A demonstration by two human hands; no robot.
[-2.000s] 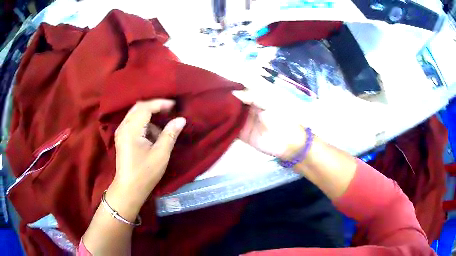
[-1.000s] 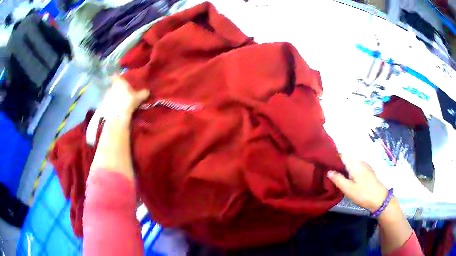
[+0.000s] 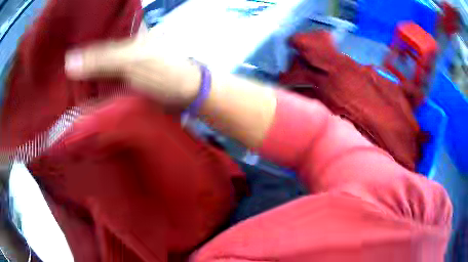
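A large dark red garment (image 3: pixel 154 169) fills the left and lower middle, in heavy folds and blurred. A pale toothed zip (image 3: pixel 56 130) crosses it at the left. My right hand (image 3: pixel 138 71), bare and blurred, with a purple bracelet at the wrist, reaches leftward across the upper part of the garment. A thumb or finger tip points left; the other fingers are hidden or blurred, so its grip cannot be told. My left hand is not in view.
The white table (image 3: pixel 205 30) shows at the top. More red cloth (image 3: pixel 354 92) lies at the right beside a blue crate (image 3: pixel 433 138). A bright red object, possibly a stool (image 3: pixel 415 41), stands behind it. A white shape (image 3: pixel 38 220) is at the lower left.
The view has swung right and down. My right hand has moved from the garment's right edge to across its upper part. My left hand has left the picture. The garment now lies further left.
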